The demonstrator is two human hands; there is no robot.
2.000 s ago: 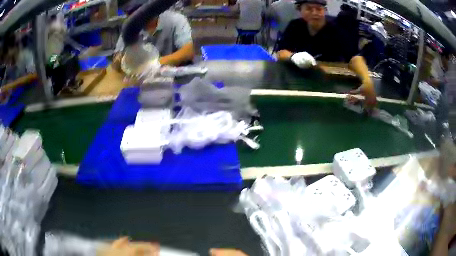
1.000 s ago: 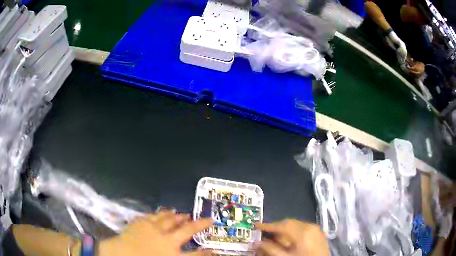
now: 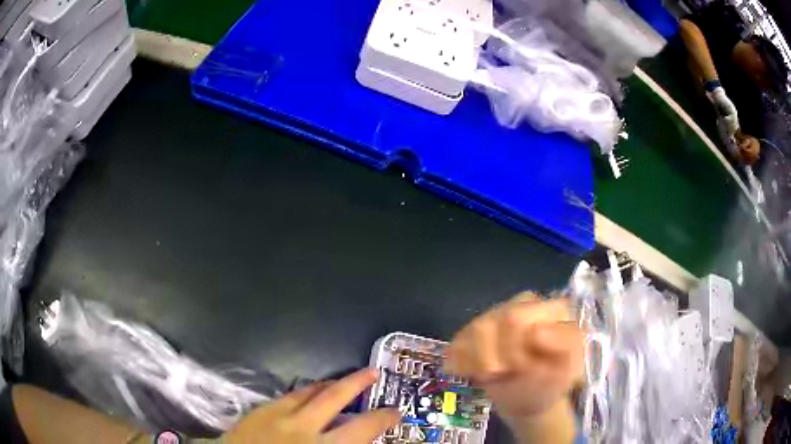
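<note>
An open white power strip housing [image 3: 386, 349] lies at the bottom centre, with a green circuit board [image 3: 460, 419], a yellow block, thin wires and metal contact strips inside. My left hand [image 3: 299, 418] lies at its left side, fingers apart, fingertips over the shell's left edge and inside. My right hand [image 3: 520, 351] is raised over the shell's upper right, fingers curled and blurred; whether it holds something I cannot tell. It hides part of the shell. A bagged white cord [image 3: 173, 368] with a plug [image 3: 54, 319] lies at the left.
Blue corrugated sheets [image 3: 312, 95] carry stacked white power strips [image 3: 421, 48] with bagged cords. More units are piled at left [image 3: 91, 65] and right [image 3: 642, 355]. A green conveyor belt [image 3: 650, 173] runs behind. Another person's arm [image 3: 698, 56] is at the upper right.
My right hand has lifted from the shell's right edge and curled above it. My left hand stays at the left side. The view has shifted, so the shell sits lower and farther right.
</note>
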